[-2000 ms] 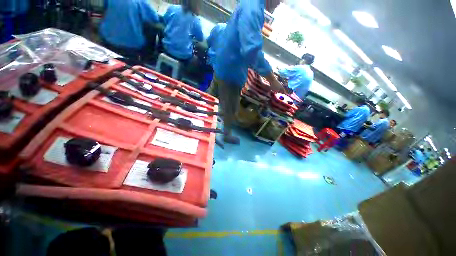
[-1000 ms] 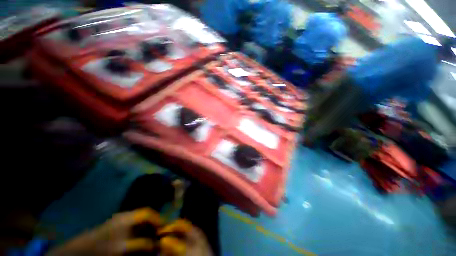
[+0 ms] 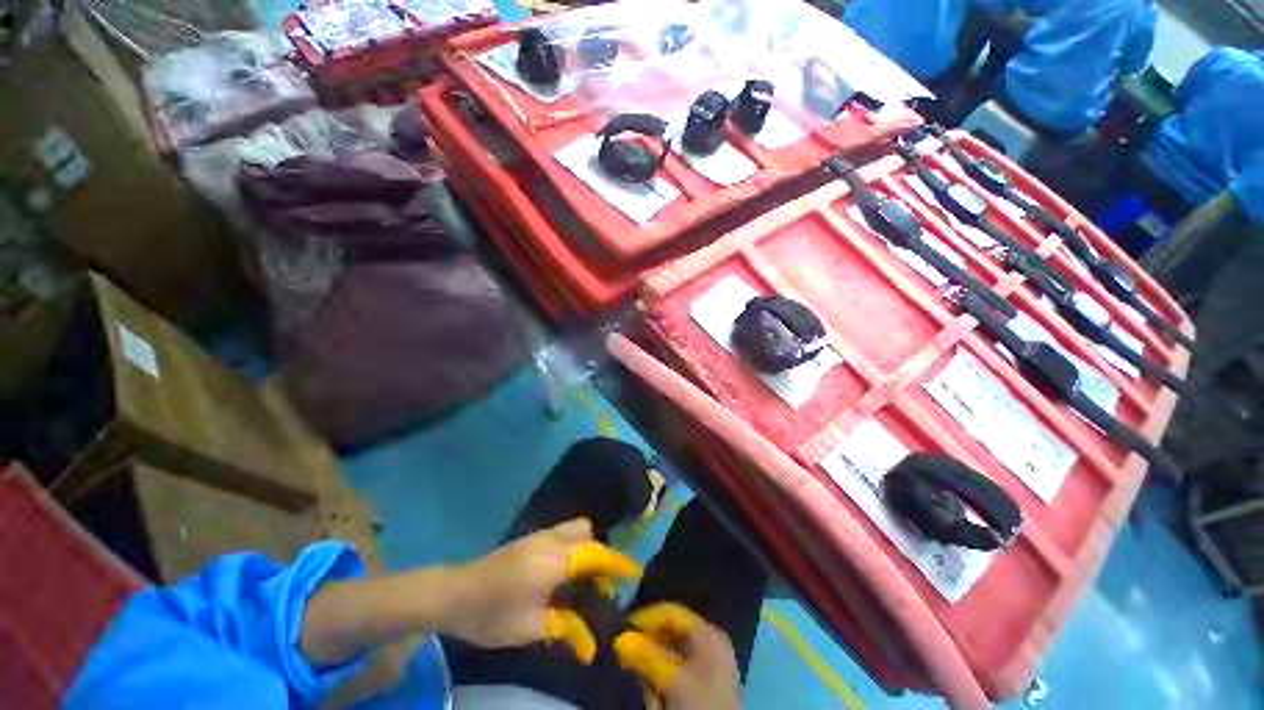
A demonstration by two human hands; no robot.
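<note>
My left hand [image 3: 534,590], with yellow-orange finger cots, comes from the left in a blue sleeve over my lap. My right hand [image 3: 689,666] is cut off by the bottom edge, also with finger cots. Between their fingertips both hold a small dark smartwatch [image 3: 599,608], mostly hidden by the fingers. On the right, a red compartment tray [image 3: 830,413] bears a closed watch [image 3: 778,333] and another closed watch [image 3: 952,501], each on a white printed slip. Several watches lie flat and open in the tray's far part. One slip [image 3: 1001,419] lies without a watch.
A neighbouring tray stack [image 3: 582,229] holds closed watches partly under clear film [image 3: 721,56]. Brown cartons [image 3: 194,395] and a maroon cloth heap [image 3: 395,340] are on the left. A red tray edge [image 3: 63,583] shows lower left. People in blue smocks [image 3: 1074,63] are upper right.
The view has swung left and down, so the trays sit further right and the cartons show. Both hands, absent at first and blurred at the bottom left a second ago, are now clearer.
</note>
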